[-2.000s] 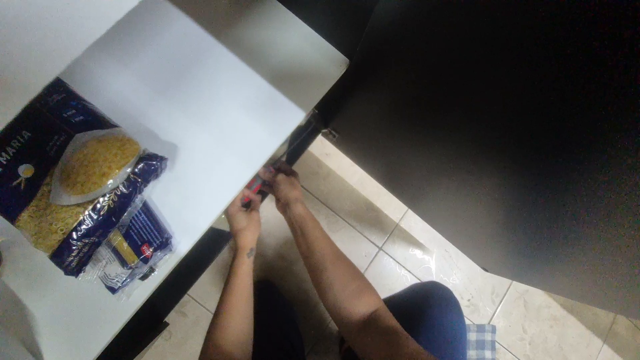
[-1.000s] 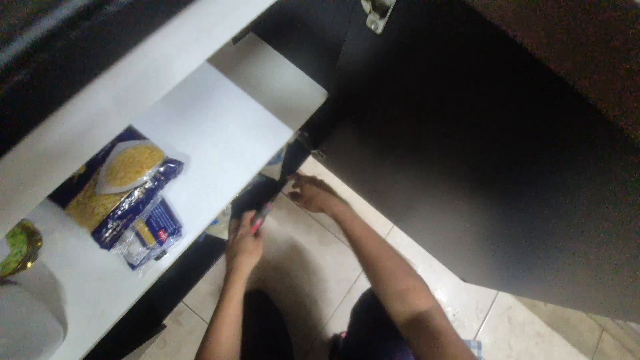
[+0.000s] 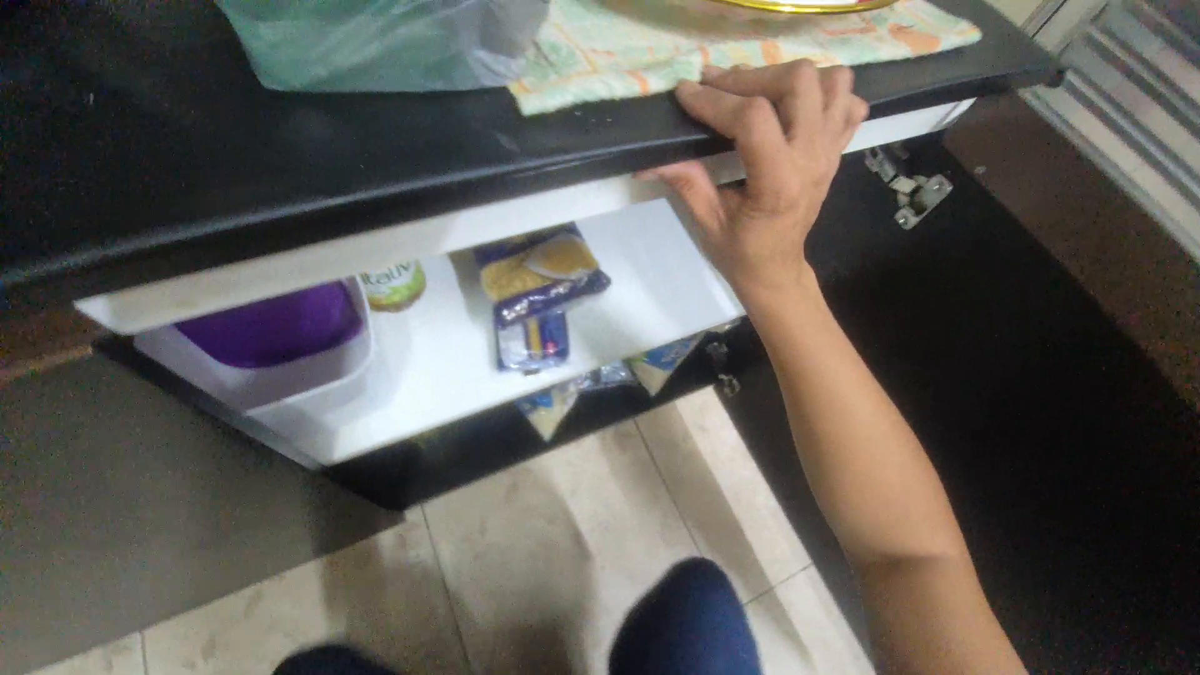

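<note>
My right hand (image 3: pixel 773 164) grips the front edge of a black countertop (image 3: pixel 394 150), fingers on top beside a patterned cloth (image 3: pixel 647 61) and thumb beneath. Below it, inside the cabinet, a white shelf (image 3: pixel 647 291) carries a blue and yellow pasta packet (image 3: pixel 539 272), with a smaller blue packet (image 3: pixel 532 339) in front of it. A round green-lidded container (image 3: pixel 396 284) and a purple tub (image 3: pixel 281 328) in a white bin (image 3: pixel 361 370) stand further left. My left hand is out of view.
A greenish plastic bag (image 3: pixel 375 42) and a gold-rimmed dish (image 3: pixel 816 5) rest on the countertop. The dark cabinet door (image 3: pixel 1012 375) stands open at the right, with a metal hinge (image 3: pixel 917 199) near its top. More packets (image 3: pixel 661 366) lie on the level below the shelf.
My right hand has moved up from below the shelf to the countertop edge. My left hand, which held a small red and dark item, has left the view. The view has shifted up to the countertop.
</note>
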